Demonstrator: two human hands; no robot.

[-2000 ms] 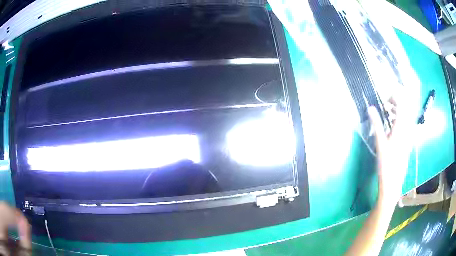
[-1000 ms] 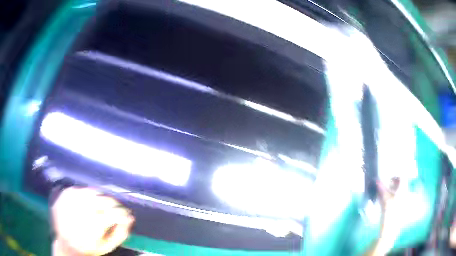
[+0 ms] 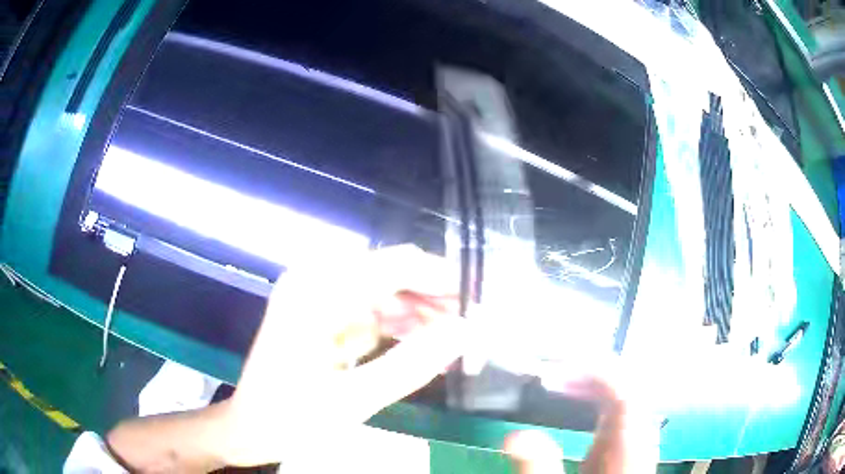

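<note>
The glossy black panel (image 3: 306, 111) lies tilted across the view, with strong light reflections. A clear carrier sheet with black strips (image 3: 505, 185) stands out blurred above the panel's right part. My left hand (image 3: 343, 343), bare and overexposed, has its fingers closed at the strips' near edge. My right hand (image 3: 593, 412) is at the panel's lower right, beside the sheet's lower end; glare and blur hide whether its fingers grip it. A white cable (image 3: 113, 310) hangs from the connector (image 3: 119, 243) at the panel's lower left corner.
A bunch of black strips (image 3: 716, 222) lies on the shiny clear bag (image 3: 764, 241) to the right. A black marker-like pen (image 3: 789, 343) lies beside it on the green mat (image 3: 732, 421). A dark strip (image 3: 97, 56) lies at the upper left. Yellow floor tape (image 3: 37, 398) shows lower left.
My right hand has moved left from the strips on the bag to the panel's lower right. My left hand has moved right over the panel. The carrier sheet now shows above the panel.
</note>
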